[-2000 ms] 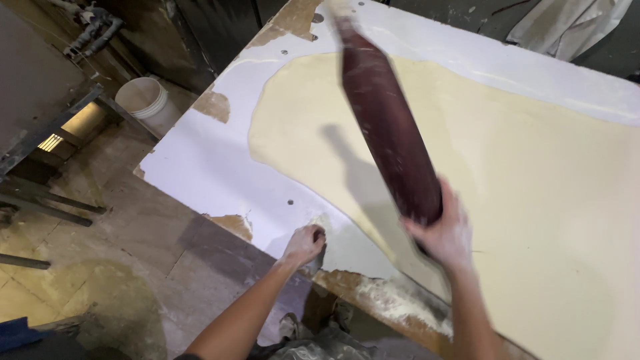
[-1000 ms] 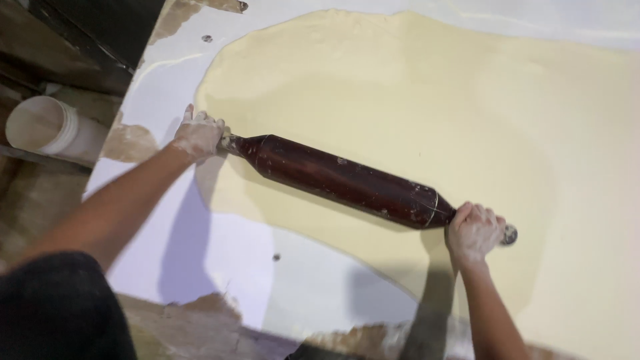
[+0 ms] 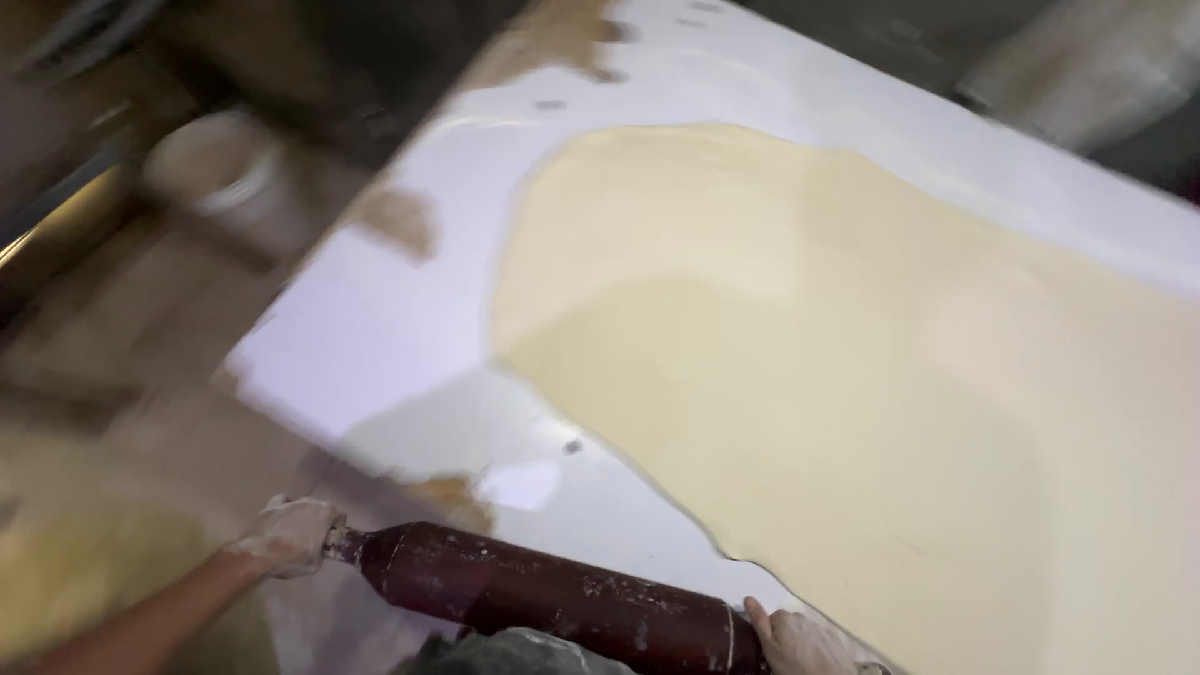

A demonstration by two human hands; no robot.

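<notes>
A large dark red rolling pin (image 3: 562,595) lies across the bottom of the head view, at the near edge of the table. My left hand (image 3: 291,536), dusted with flour, is closed round its left handle. At the pin's right end my right hand (image 3: 804,642) grips the other handle, whose tip shows beyond the fingers; the hand is partly cut off by the frame. Beyond the pin, a wide thin sheet of pale dough (image 3: 769,356) covers much of the white table, and its near edge passes close to my right hand.
The white tabletop (image 3: 375,328) has worn brown patches along its edges and a corner at the left. A white bucket (image 3: 220,173) stands on the floor to the left, blurred. Something pale and blurred lies past the far edge at the upper right.
Two seconds ago only my right hand held the pin, raised over the dough; one second ago both hands had it over the sheet. Now both hold it at the near edge. The view has shifted.
</notes>
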